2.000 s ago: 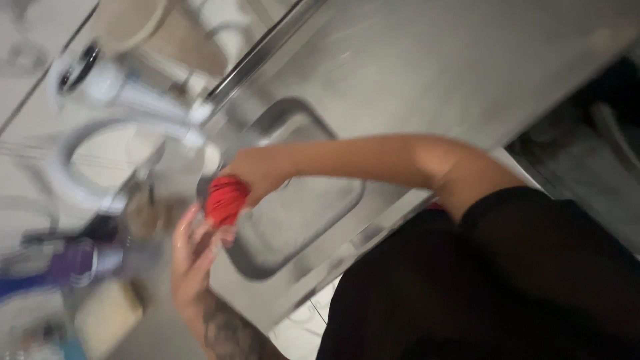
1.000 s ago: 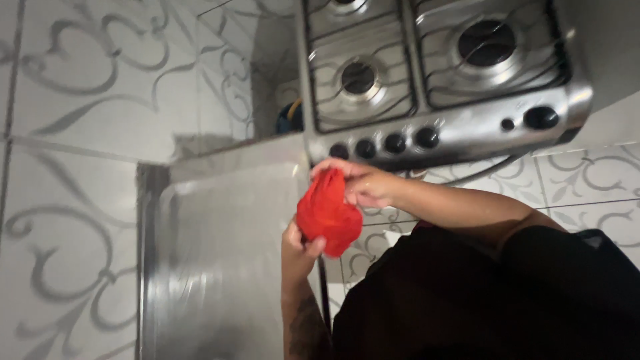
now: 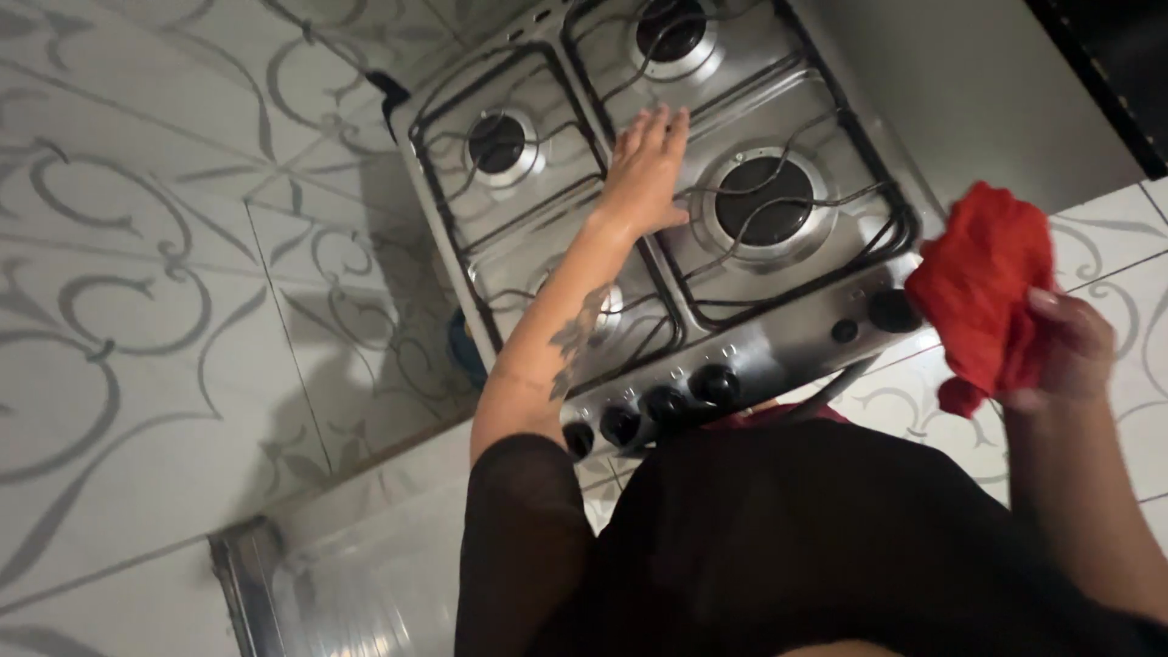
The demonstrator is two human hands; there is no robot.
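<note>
My left hand [image 3: 643, 173] reaches over the middle of a stainless steel gas stove [image 3: 776, 338], its fingers spread and holding nothing. Whether it touches the wire grates cannot be told. Beside it on the right is a large black burner [image 3: 764, 201]. A crumpled red cloth [image 3: 990, 283] is in my right hand [image 3: 1072, 342], to the right of the stove's front corner, near the largest black knob [image 3: 894, 311]. The cloth hides part of my fingers. More black knobs [image 3: 714, 385] line the front panel.
A stainless steel counter [image 3: 365, 566] lies at the lower left. Patterned white tiles [image 3: 137, 274] cover the wall at left. A blue object [image 3: 467, 347] shows partly behind the stove's left edge. A grey panel [image 3: 949, 100] stands right of the stove.
The view has swung from the sink to the stove. Both hands were on the red cloth; now my left hand is off it and over the stove, while my right hand holds it out to the right.
</note>
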